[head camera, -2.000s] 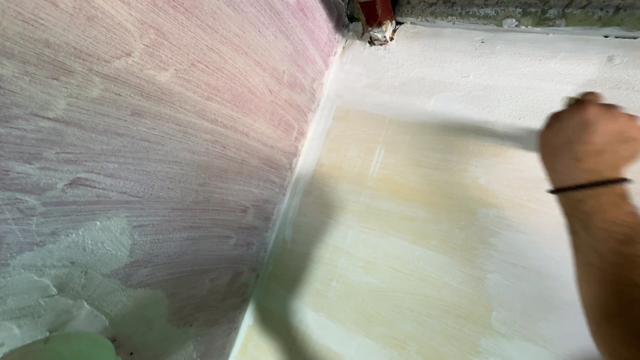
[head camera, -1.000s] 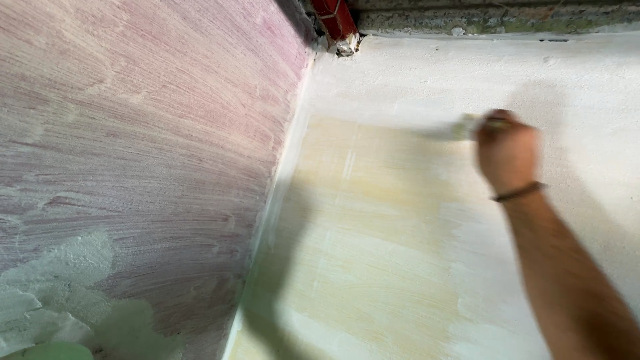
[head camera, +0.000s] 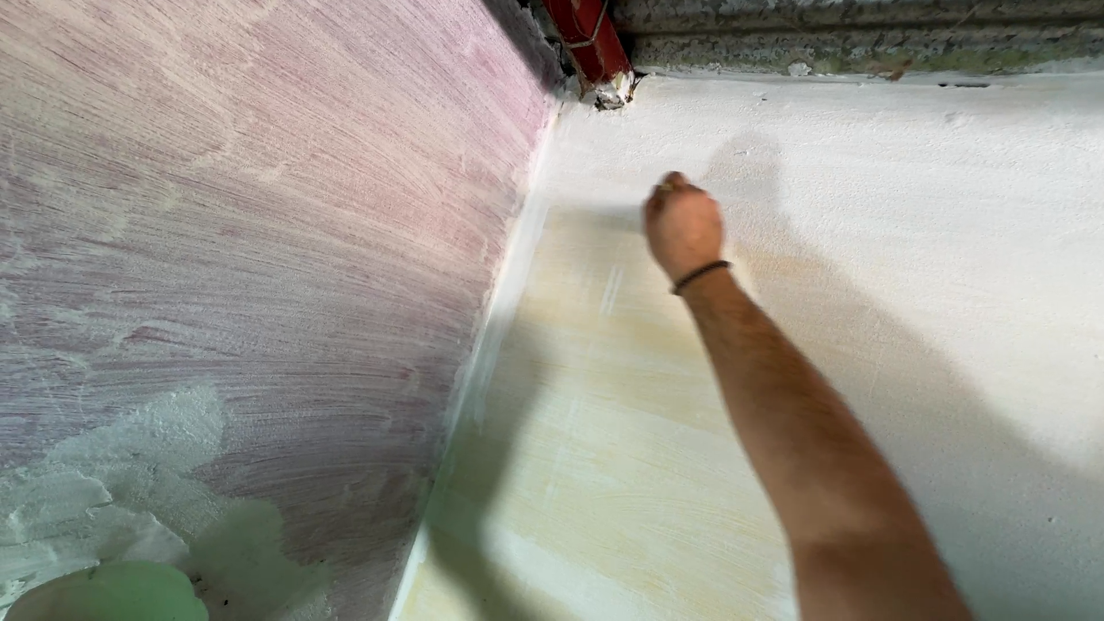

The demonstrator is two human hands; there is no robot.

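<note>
My right hand [head camera: 684, 226], with a dark band at its wrist, is raised against the upper part of a painted wall [head camera: 638, 371]. Its fingers are closed around a small handle, of which only a bit shows at the fingertips; the tool's head is hidden or blurred, so its kind is unclear. White paint covers the wall's top and right side, while pale yellow shows through streaky white below and left of the hand. My left hand is out of view.
A pinkish-purple streaked wall [head camera: 285, 259] meets the white one at a corner. Above are a red beam end [head camera: 593, 43] and a corrugated metal sheet [head camera: 862, 39]. A rounded light green object [head camera: 108, 595] shows at the bottom left, near a rough whitish patch [head camera: 129, 483].
My right hand has moved left along the upper wall, toward the corner, still closed around the handle. More of my forearm shows.
</note>
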